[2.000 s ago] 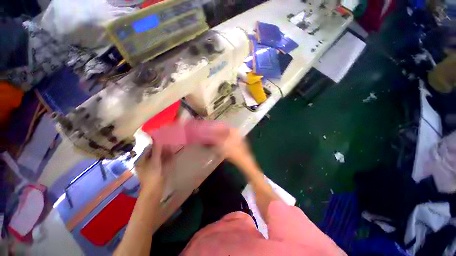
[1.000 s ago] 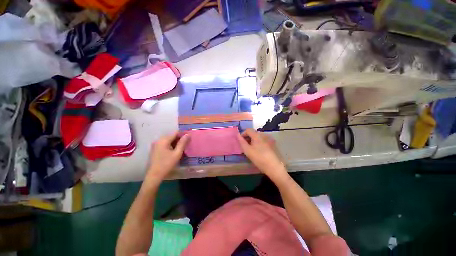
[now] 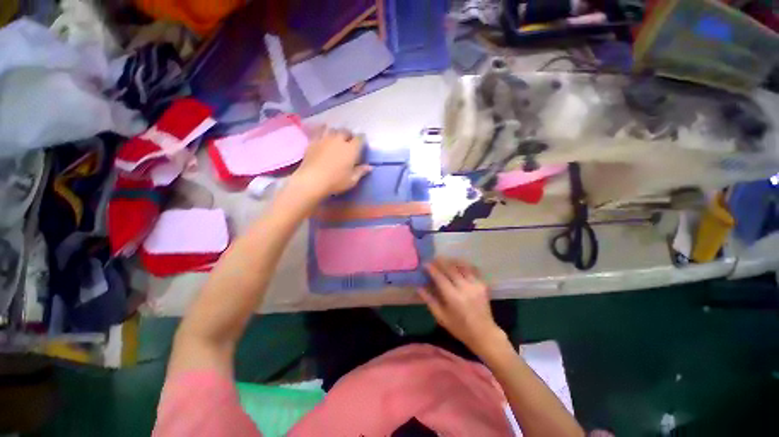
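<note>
The blue-grey sewing template (image 3: 342, 282) lies opened flat on the table, with an orange-brown tape strip (image 3: 376, 210) across its middle. A pink piece (image 3: 367, 250) lies flat on its near half. My left hand (image 3: 335, 162) is over the upper left corner of the far half; whether its fingers grip the edge is unclear. My right hand (image 3: 457, 293) is at the near right corner, fingers apart, holding nothing. The needle area (image 3: 453, 201) is bright with glare, just right of the template.
Red and pink pieces lie stacked (image 3: 186, 243) at left, with another stack (image 3: 260, 152) behind. The sewing machine head (image 3: 581, 111) stands at right. Black-handled scissors (image 3: 576, 230) and small red-pink pieces (image 3: 528, 184) lie below it. A yellow object (image 3: 712, 230) is at far right.
Both hands have let go of the pink piece, which stays on the template. My left hand has moved up to the far half; my right hand has moved slightly down and right.
</note>
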